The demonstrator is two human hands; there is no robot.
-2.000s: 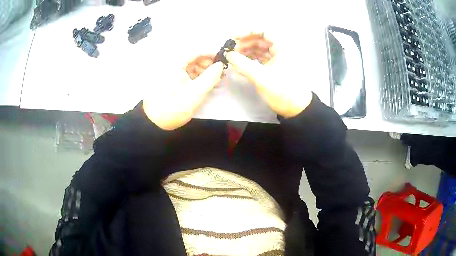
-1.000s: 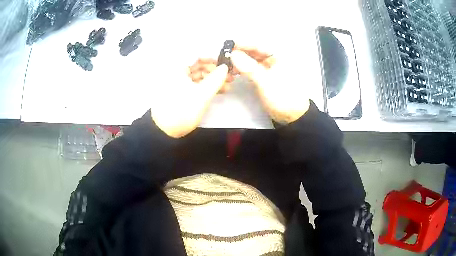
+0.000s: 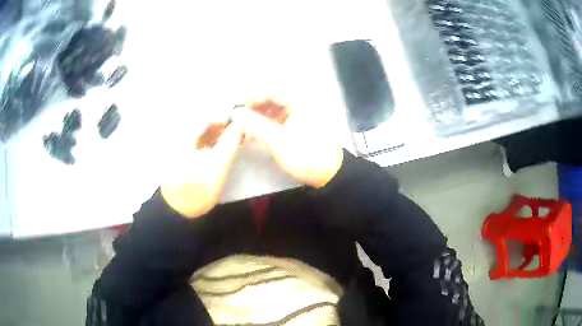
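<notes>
My left hand (image 3: 209, 158) and my right hand (image 3: 281, 130) meet at the fingertips over the white table, both washed out by glare and blurred. Between the fingertips only a small dark edge of a black plastic housing (image 3: 238, 107) shows; the fingers hide the rest. Several loose black housings (image 3: 61, 141) lie together at left, with a single one (image 3: 109, 121) beside them. A larger dark pile (image 3: 86, 56) lies further up.
A crinkled clear bag (image 3: 25, 95) is at far left. A smartphone (image 3: 365, 86) lies right of my hands, with ridged clear blister trays (image 3: 440, 95) holding dark parts beyond it. A red stool (image 3: 531, 239) stands on the floor at lower right, past the table's front edge (image 3: 434, 153).
The view has turned and shifted, so the table edge tilts and the trays and phone appear further left. More of the pile shows at left. My hands remain together, and less of the housing shows.
</notes>
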